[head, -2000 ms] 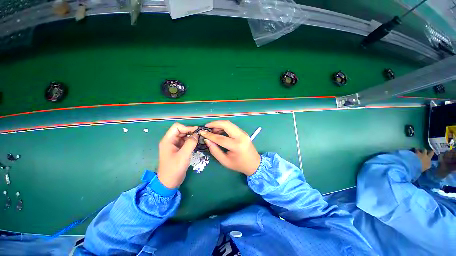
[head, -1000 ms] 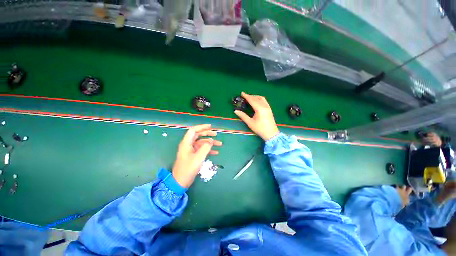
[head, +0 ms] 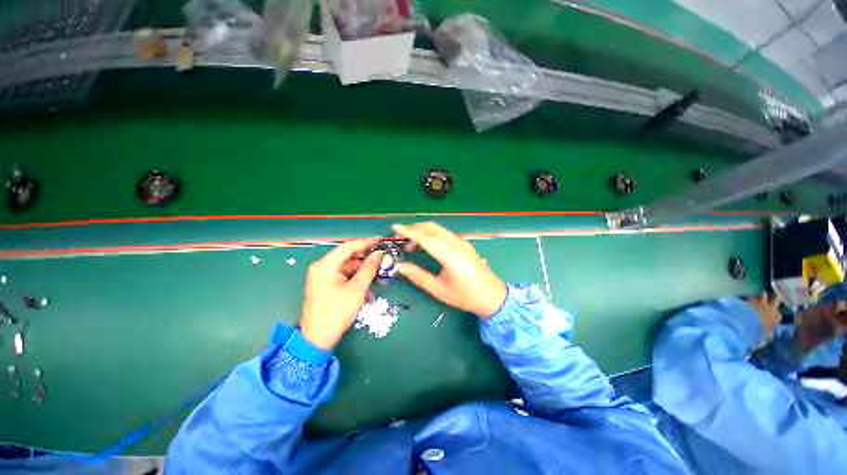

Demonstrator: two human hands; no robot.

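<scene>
A round black unit with a pale centre (head: 387, 261) is held between both hands, just above the bench mat. My left hand (head: 334, 292) grips its left side, thumb at the pale centre. My right hand (head: 457, 275) has its fingers at its right and upper edge. The fingers hide part of the unit. A heap of small white pieces (head: 377, 317) lies just below the hands. A thin pale strip (head: 439, 318) lies to its right, mostly hidden by the right hand.
Several round units (head: 437, 183) sit spaced along the green belt (head: 297, 148). Small dark and silver parts (head: 37, 301) lie at far left. A metal rail beyond holds plastic bags (head: 485, 79) and a white box (head: 369, 57). A neighbouring worker (head: 720, 343) sits at right by a black-and-yellow box (head: 819, 269).
My right hand has come back from a unit on the belt, and both hands now hold a unit together. The camera view has also shifted.
</scene>
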